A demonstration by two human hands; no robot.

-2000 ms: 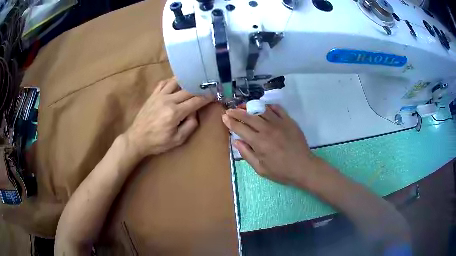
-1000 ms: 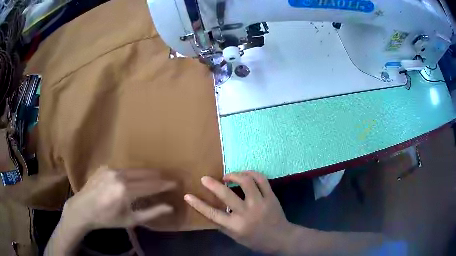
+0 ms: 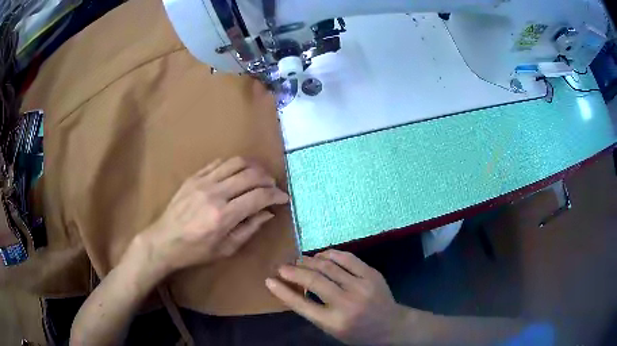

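Observation:
A brown bag body panel (image 3: pixel 155 135) lies over the left of the table, its straight right edge running from the presser foot area (image 3: pixel 270 78) towards me. My left hand (image 3: pixel 216 209) lies flat on the panel, fingertips at that edge. My right hand (image 3: pixel 338 290) is at the panel's near right corner, thumb and fingers on the edge; it seems to pinch the cloth there. The white sewing machine (image 3: pixel 379 61) stands at the top, with a small white roller (image 3: pixel 291 66) right of the needle area. The needle tip is hidden.
The pale green table (image 3: pixel 419 169) has a dark red front edge (image 3: pixel 473 206). A metal lever (image 3: pixel 558 206) hangs under it. Waiting brown pieces with dark trim (image 3: pixel 27 162) lie at the left edge. A narrow brown strap (image 3: pixel 174 314) hangs below the panel.
Both hands have left the needle area and come down the panel's edge. In the last second my left hand moved up and right to the edge. The view has shifted.

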